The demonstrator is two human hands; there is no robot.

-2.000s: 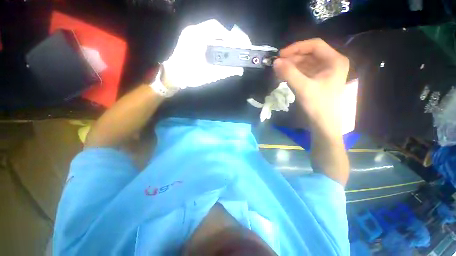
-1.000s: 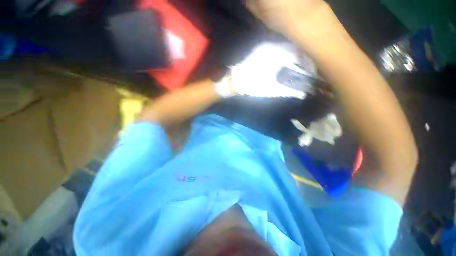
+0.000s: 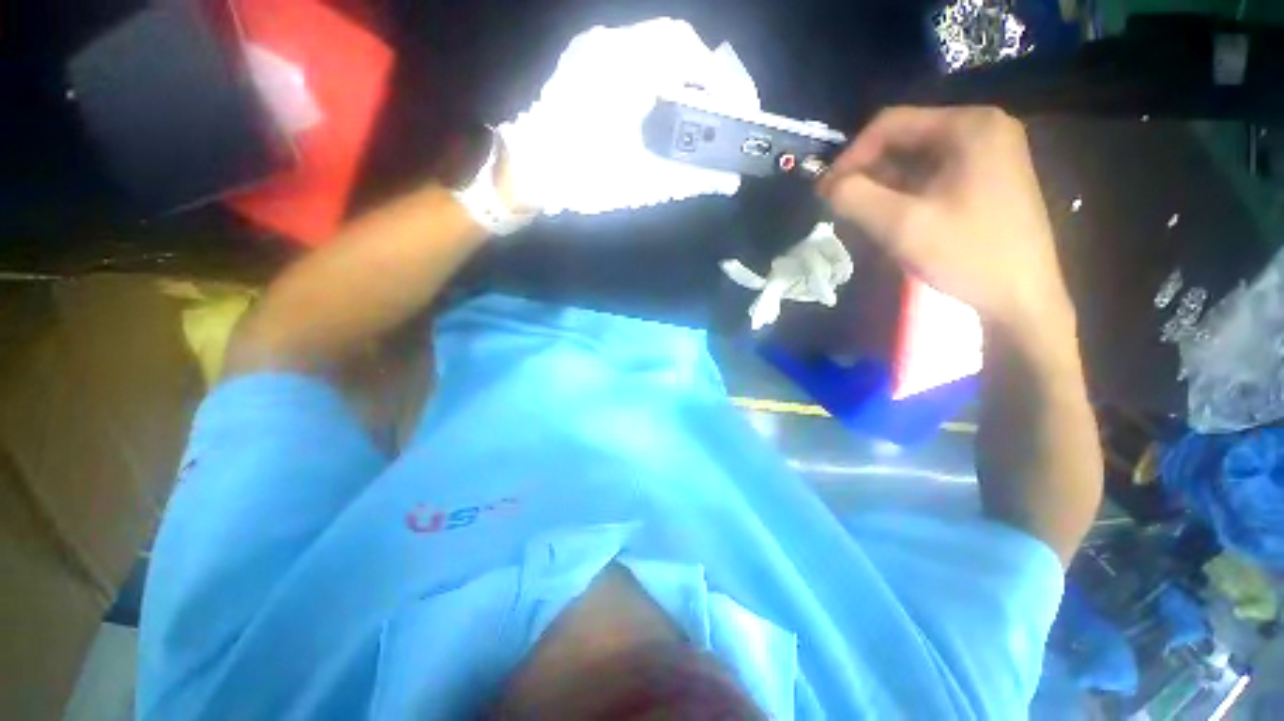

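My left hand (image 3: 613, 120), in a bright white glove, holds a flat grey-black electronic unit (image 3: 725, 140) with its narrow port side facing up. The port side shows a red-ringed socket and a small metal connector (image 3: 813, 165) at its right end. My bare right hand (image 3: 922, 183) is at that end, thumb and forefinger closed together at the connector. Whether a small ring is between the fingertips cannot be told.
A dark housing (image 3: 176, 106) lies on a red sheet (image 3: 331, 127) at upper left. A crumpled off-white glove (image 3: 806, 273) lies below the unit. Shiny metal parts (image 3: 979, 31) are at upper right. A red-and-white block (image 3: 936, 342) stands by my right forearm; a clear bag (image 3: 1239, 359) lies far right.
My right hand has come back from the top of the view to the connector end of the unit. The view has shifted, and the unit's port side shows clearly again.
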